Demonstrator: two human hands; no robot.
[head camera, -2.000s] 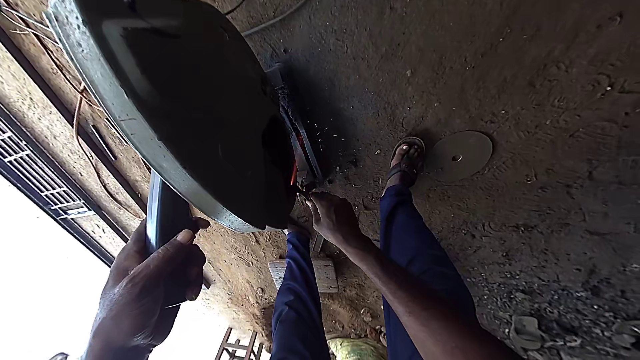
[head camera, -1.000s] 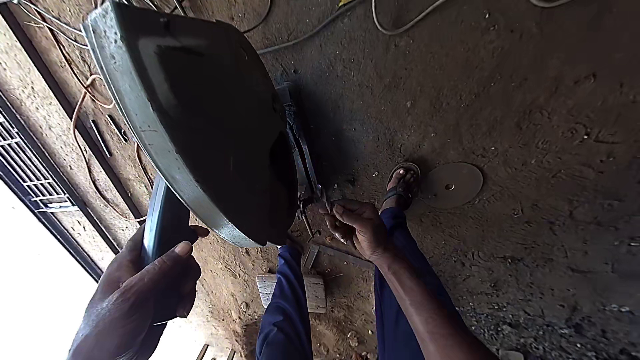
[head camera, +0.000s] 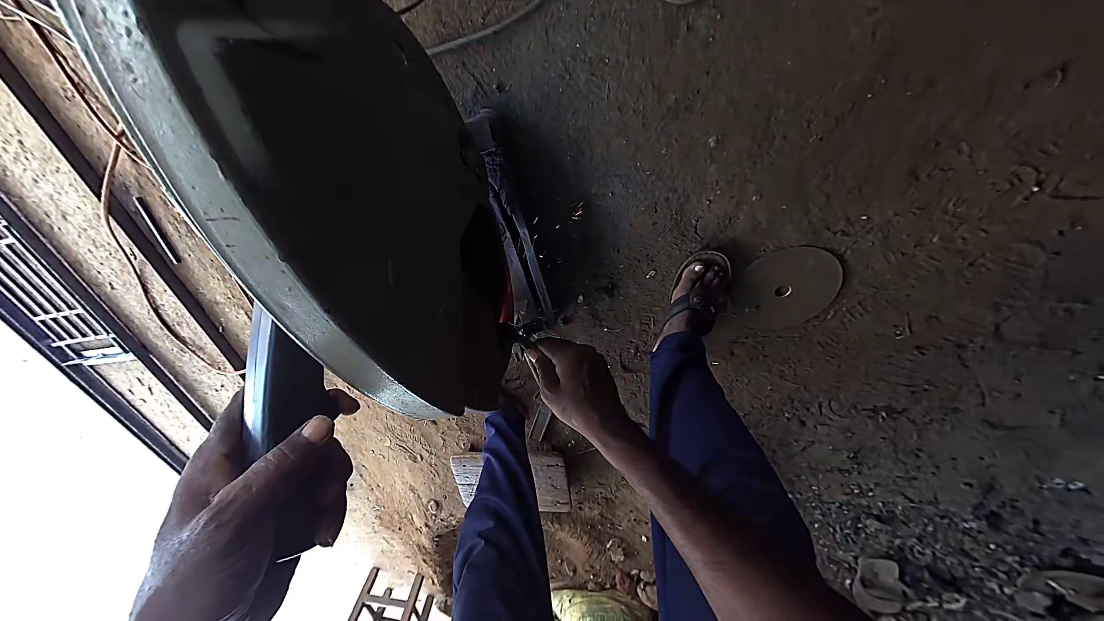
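Note:
My left hand (head camera: 267, 492) is closed around the handle (head camera: 289, 388) of what looks like a hand-held welding shield (head camera: 328, 172). The shield's broad dark body, with a pale grey rim, fills the upper left of the view. Beyond its lower right edge, my right hand (head camera: 573, 379) grips a small dark item (head camera: 524, 335) that is too hidden to name. An orange-red glow (head camera: 506, 306) shows between the shield and long dark metal bars (head camera: 517, 237), whose lower end is near my right fingertips. A few sparks fly beside the bars.
A round flat disc with a centre hole (head camera: 792, 289) lies on the dirt floor beside my sandalled foot (head camera: 699, 289). A wooden board (head camera: 552, 481) lies behind my other leg. Cables (head camera: 112, 207) and a metal grille (head camera: 65, 315) are at the left. Rubble (head camera: 975, 552) covers the lower right ground.
My right hand has moved towards the shield's edge from the position one second ago. The glow and sparks, not visible one second ago, show again. The left hand keeps its hold.

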